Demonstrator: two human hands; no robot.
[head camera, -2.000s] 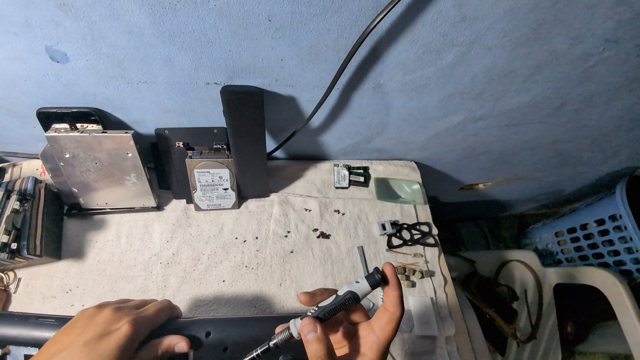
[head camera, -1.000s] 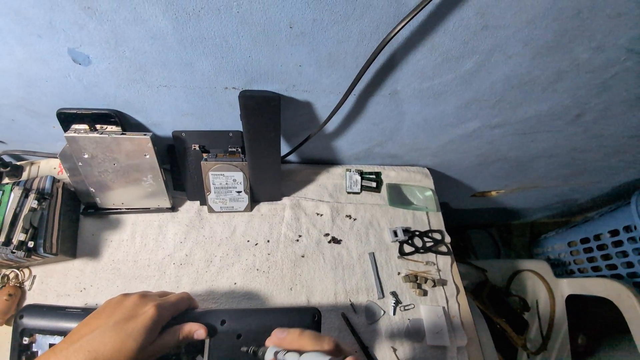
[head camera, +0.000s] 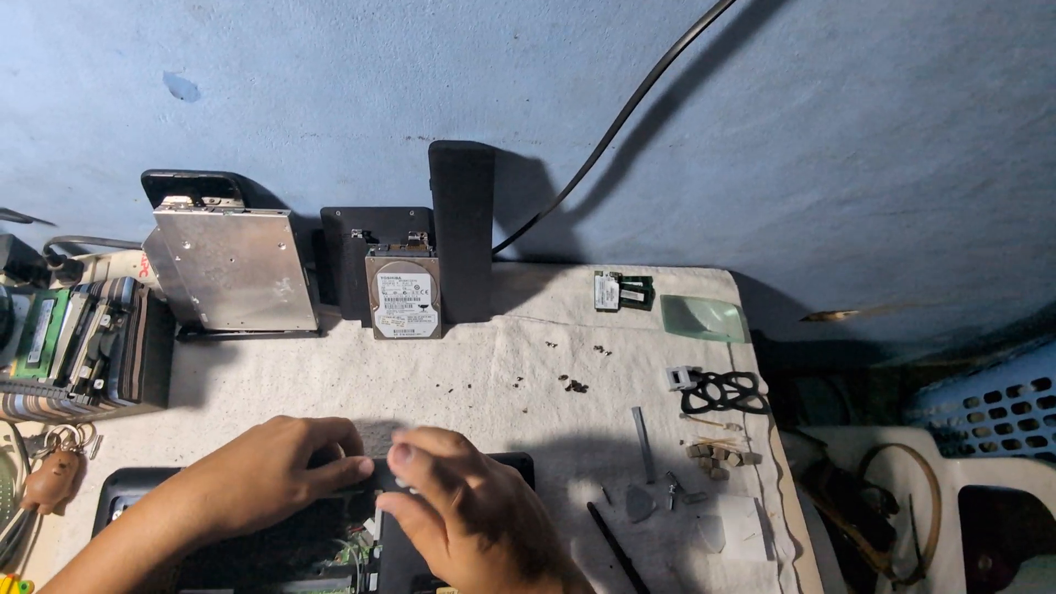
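Note:
A black laptop base (head camera: 521, 472) lies at the near edge of the cloth, its inside showing a green circuit board and thin wires (head camera: 356, 546). My left hand (head camera: 285, 470) rests over its far rim, thumb and forefinger bent toward each other; a small pale thing shows behind the thumb, too hidden to name. Just right of it, my right hand (head camera: 466, 503) is over the same rim with fingers curled. Something small and whitish peeks out by its fingertips, but whether it is gripped is unclear. No screwdriver handle can be made out in this frame.
Against the blue wall lean an optical drive (head camera: 235, 268), a hard drive (head camera: 404, 301) and a black cover (head camera: 462, 231). Loose screws (head camera: 573, 384), memory modules (head camera: 623, 291), a black pen-like tool (head camera: 617, 546) and small brown blocks (head camera: 722, 455) lie rightward. A striped box (head camera: 144, 355) stands left.
Two seconds ago my right hand held a precision screwdriver over the laptop base; its handle no longer shows. That hand has moved left, close to my left hand. More of the base's inside is visible.

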